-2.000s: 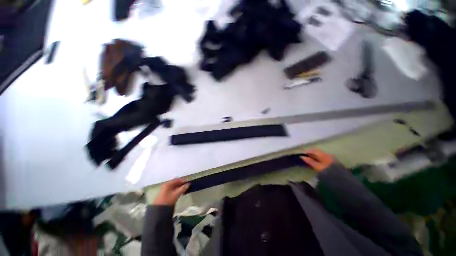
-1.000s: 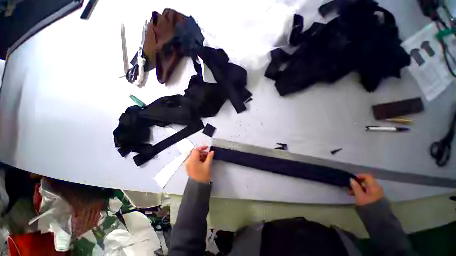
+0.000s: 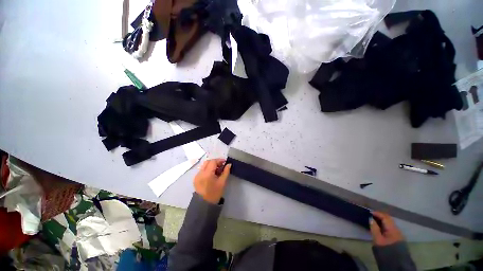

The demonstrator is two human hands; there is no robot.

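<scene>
A long dark fabric strip (image 3: 299,191) lies along the near edge of the grey steel ruler (image 3: 339,195) on the pale table. My left hand (image 3: 212,180) pinches its left end near the ruler's end. My right hand (image 3: 385,228) holds its right end between thumb and fingers. Whether more strips lie under it, I cannot tell. A small black square offcut (image 3: 226,136) lies just beyond the ruler's left end. Small dark offcuts (image 3: 310,171) lie beyond the ruler's middle.
A black strip heap (image 3: 180,103) lies left, near white paper pieces (image 3: 172,177). A second black heap (image 3: 392,74) and clear plastic (image 3: 318,32) lie beyond. Right are a dark block (image 3: 434,151), white pen (image 3: 418,169) and black shears (image 3: 461,198). Brown fabric (image 3: 182,32) lies far left.
Two seconds ago, my hands held a strip over the ledge at the near table edge; now they hold one against the ruler. Since one second ago, both hands keep their hold. The view has shifted.
</scene>
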